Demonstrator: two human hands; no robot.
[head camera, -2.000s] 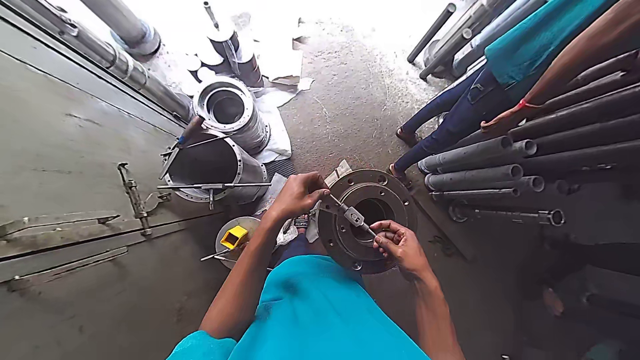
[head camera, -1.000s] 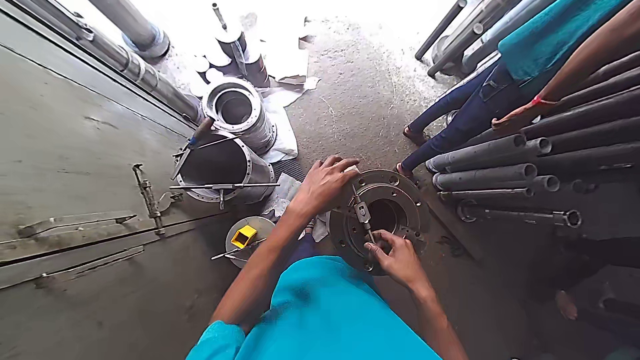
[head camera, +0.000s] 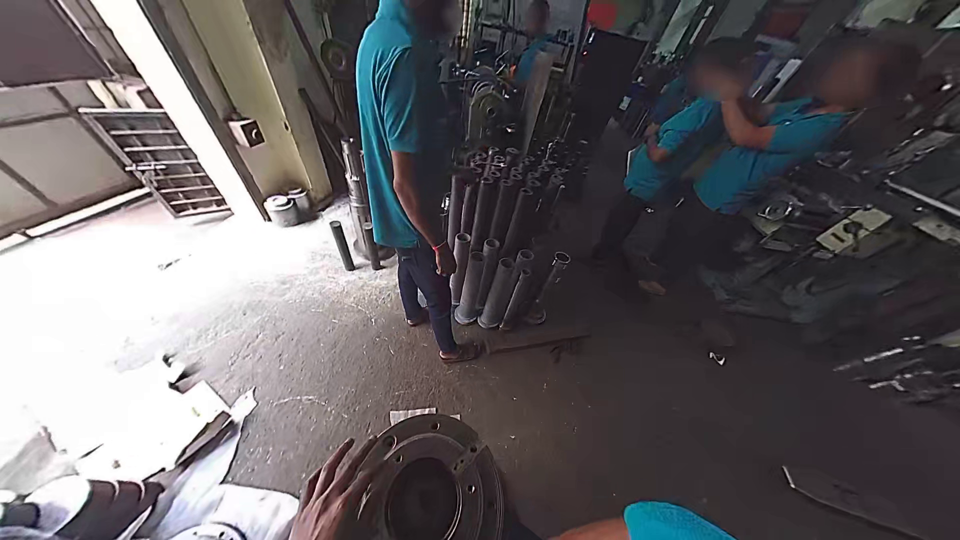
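Note:
A round metal flange (head camera: 486, 480) with bolt holes and a dark central bore stands at the bottom middle of the head view. My left hand (head camera: 337, 491) lies at its left edge, fingers spread and pointing up, with no tool visible in it. Part of my right forearm (head camera: 600, 531) shows beside my blue sleeve at the bottom edge, but the right hand itself is out of view. A small light mark or fitting (head camera: 469, 456) lies on the upper right of the flange face; what it is cannot be told.
A person (head camera: 409, 150) in a blue shirt stands ahead beside upright metal pipes (head camera: 499, 292). Two people (head camera: 735, 157) are at the right near cluttered metal parts. White sheets (head camera: 232, 506) and cylindrical parts (head camera: 94, 502) lie at the lower left. A flat strip (head camera: 855, 495) is on the floor at right.
The view has swung up toward the workshop. My right hand, earlier at a small metal tool over the flange, has left the view. The co-worker's arm, earlier held out, now hangs down.

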